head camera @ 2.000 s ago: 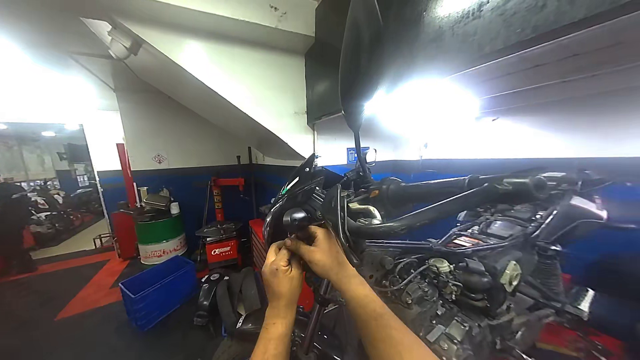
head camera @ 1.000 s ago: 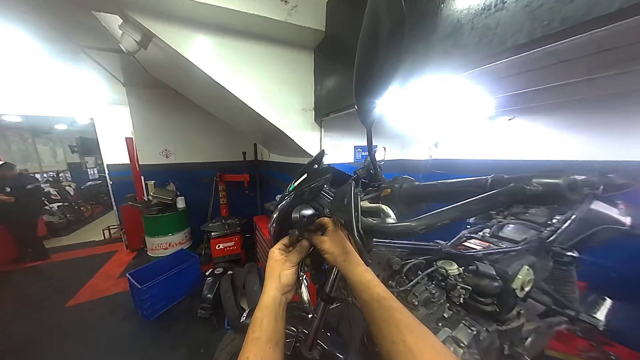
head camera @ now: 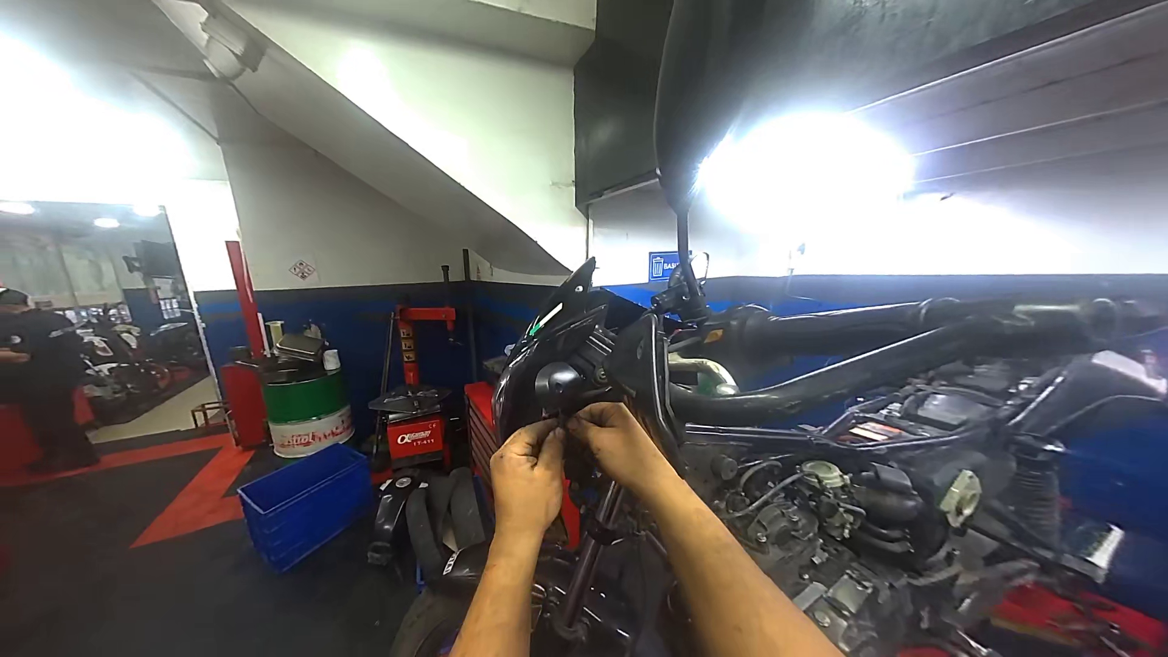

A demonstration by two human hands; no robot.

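Observation:
A partly stripped motorcycle fills the right side, with its engine (head camera: pixel 821 520) and frame bared. Just under the round black part (head camera: pixel 558 383) on the inner side of the front fairing (head camera: pixel 520 374), both hands meet with fingertips close together. My left hand (head camera: pixel 529 474) pinches thumb against forefinger; whatever is between them is too small and dark to make out. My right hand (head camera: pixel 620 443) curls its fingers at the same spot, against the dark parts behind the fairing, and its fingertips are partly hidden. Below them runs a fork leg (head camera: pixel 593 557) beside the front fender (head camera: pixel 474 566).
A mirror (head camera: pixel 707 100) rises above the handlebar. Left of the motorcycle are a red tool cabinet (head camera: pixel 481 424), tires (head camera: pixel 447 511), a blue bin (head camera: pixel 306 511), a green and white drum (head camera: pixel 308 411) and a red machine (head camera: pixel 415 438). Another person (head camera: pixel 41 383) stands at the far left.
Both hands stay at the same place under the round part, with small shifts of the fingers. The other person at the far left shows more clearly than two seconds ago.

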